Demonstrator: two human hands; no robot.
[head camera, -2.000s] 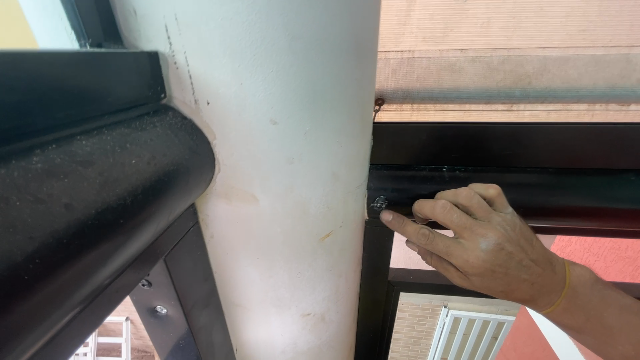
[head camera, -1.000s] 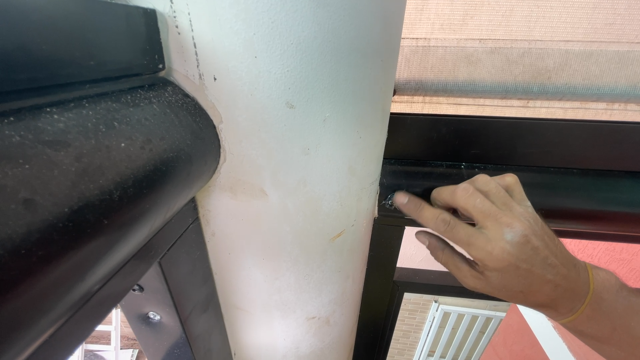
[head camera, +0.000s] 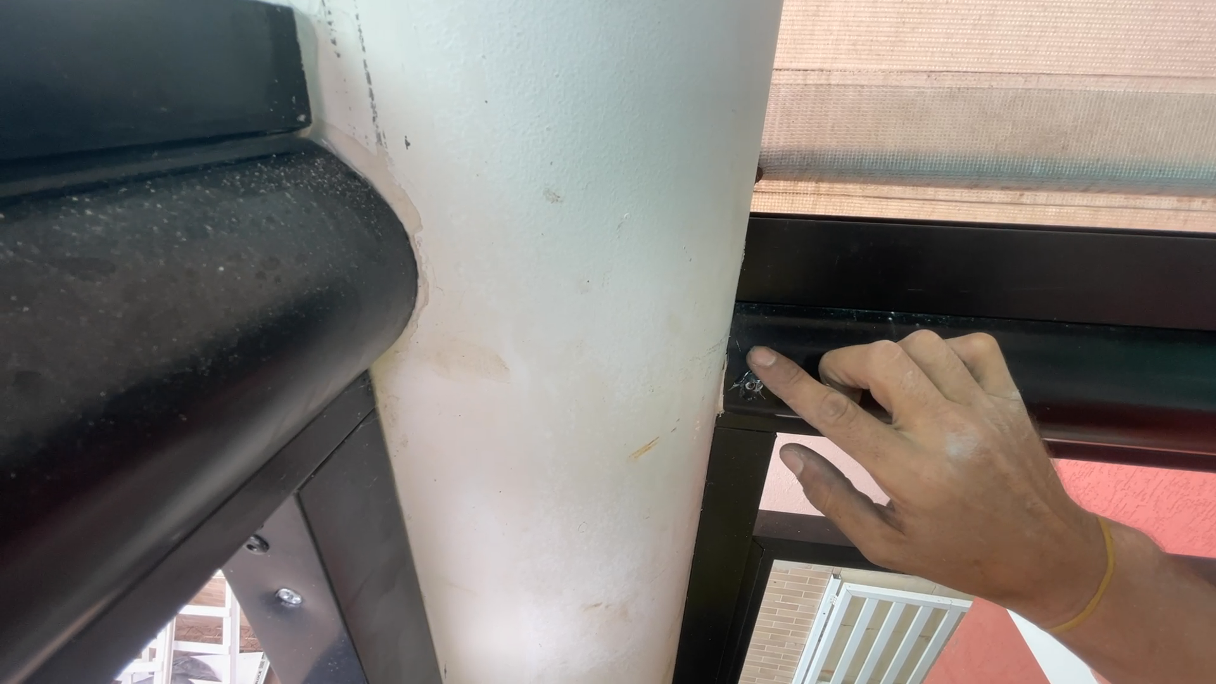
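My right hand, with a yellow band at the wrist, reaches in from the right with nothing held. Its index fingertip rests on or just in front of the black rounded rail, beside the white column. A small shiny screw head with scuffed metal around it lies just below that fingertip. The thumb is spread apart, and the other fingers are curled. My left hand is out of view.
A thick black rounded beam meets the column at the left, with a bracket bearing screws beneath. A mesh screen hangs at upper right. Below are a white slatted gate and a white ladder-like frame.
The index fingertip has moved from beside the screw head to just above it. The thumb stands farther from the index finger than two seconds ago.
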